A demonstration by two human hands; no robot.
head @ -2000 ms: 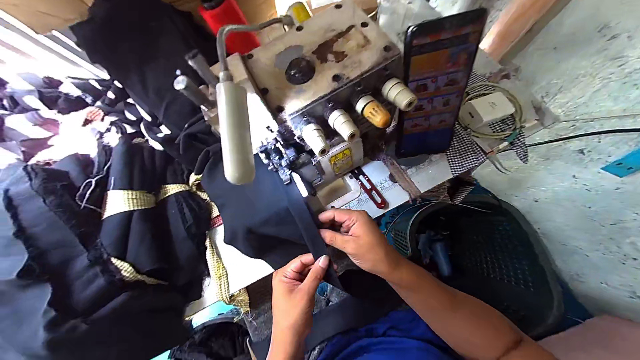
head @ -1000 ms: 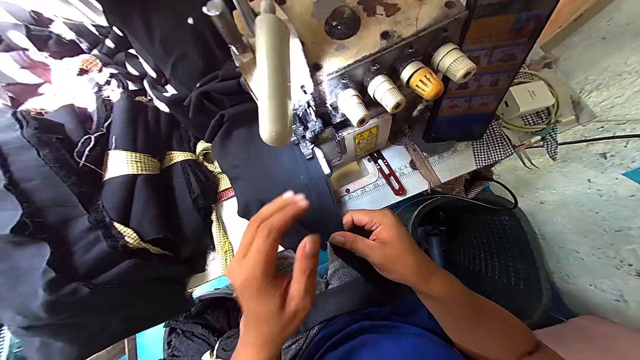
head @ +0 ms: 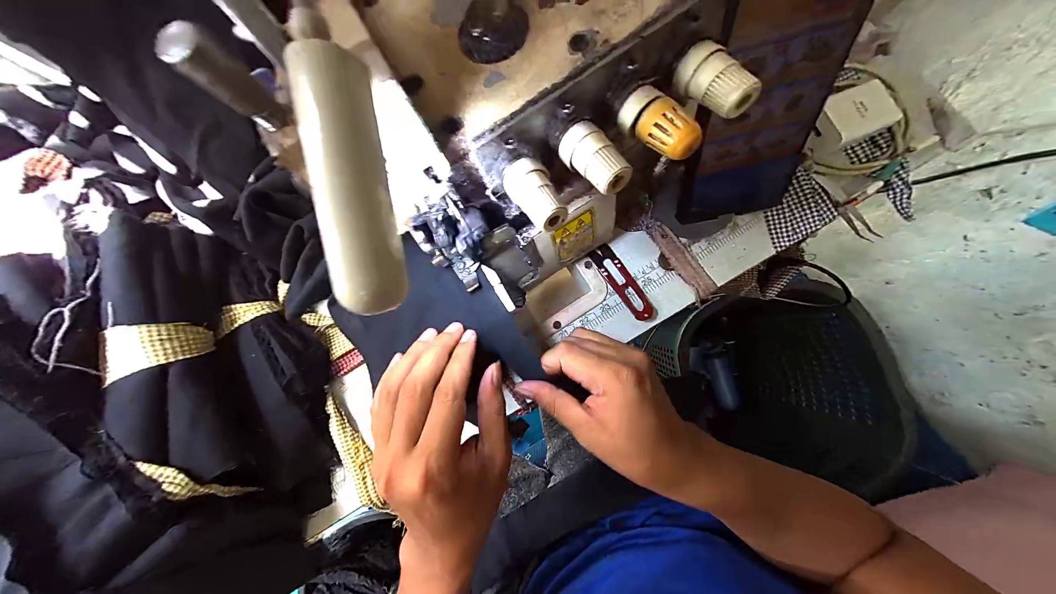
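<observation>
Black fabric (head: 437, 301) lies under the presser-foot area of an overlock sewing machine (head: 495, 91). My left hand (head: 437, 421) rests on this fabric, its fingers apart and pointing toward the machine, gripping nothing. At the fabric's right edge, my right hand (head: 606, 396) pinches the cloth between thumb and bent fingers, just below the machine's front plate. Red-handled thread snips (head: 627, 289) lie on the ruled machine bed to the right of the needle area. The needle itself cannot be made out.
Bundles of black cloth (head: 157, 412) tied with checked yellow strips lie at left. A pale padded lever (head: 346, 181) hangs over the work. A phone (head: 751, 107) leans beside the tension dials. Below the bed's right side stands a dark plastic basket (head: 891, 412), near the wall (head: 973, 289).
My left hand held the fabric edge, lifted off it, and now lies on the cloth. My right hand stays at the fabric's edge. The view has moved closer to the machine.
</observation>
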